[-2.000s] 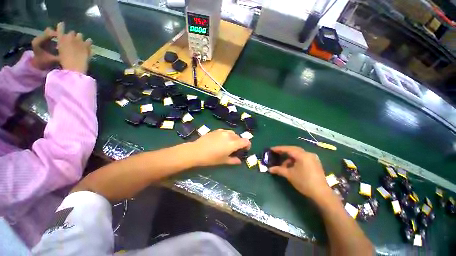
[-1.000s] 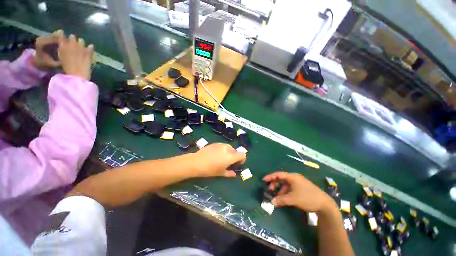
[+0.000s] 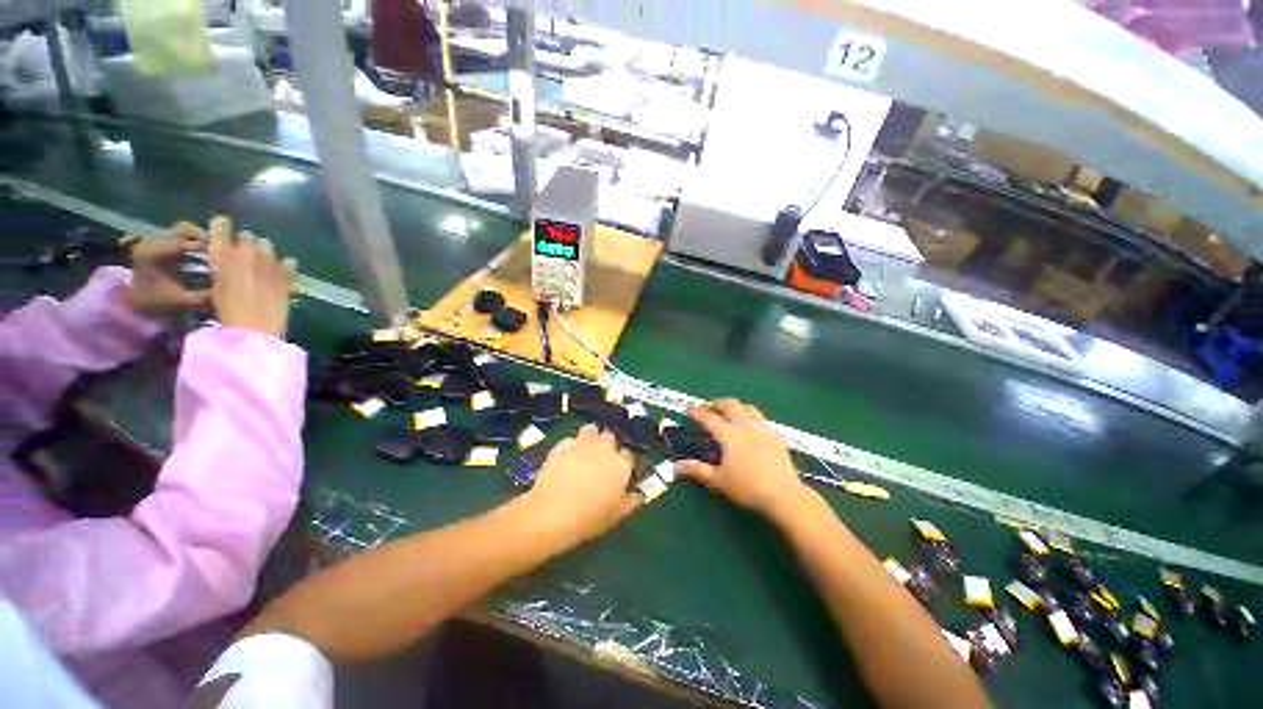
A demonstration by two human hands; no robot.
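Note:
Black electronic units with white, yellow-edged batteries lie in a dark pile (image 3: 443, 388) on the green bench. My left hand (image 3: 585, 482) is at the pile's front right edge, palm down with fingers curled; what is under its fingers is hidden. My right hand (image 3: 752, 460) has its fingertips on a black unit (image 3: 695, 443) at the pile's right end. A white battery (image 3: 657, 482) shows between my two hands. A second group of shinier units (image 3: 1080, 609) lies at the right. The pale-yellow-handled probe (image 3: 866, 490) lies just beyond my right wrist.
The power supply (image 3: 561, 249) stands on a wooden board (image 3: 623, 284) with two loose black parts (image 3: 499, 312). A white cable (image 3: 589, 352) runs from it. A person's pink sleeve (image 3: 238, 429) is close on the left. A post (image 3: 344, 180) rises behind the pile. Plastic film (image 3: 651, 651) covers the near edge.
My right hand has moved left and away from me, from the open green surface to the pile's right end, with a black unit. My left hand stays near the pile. The camera view has tilted up.

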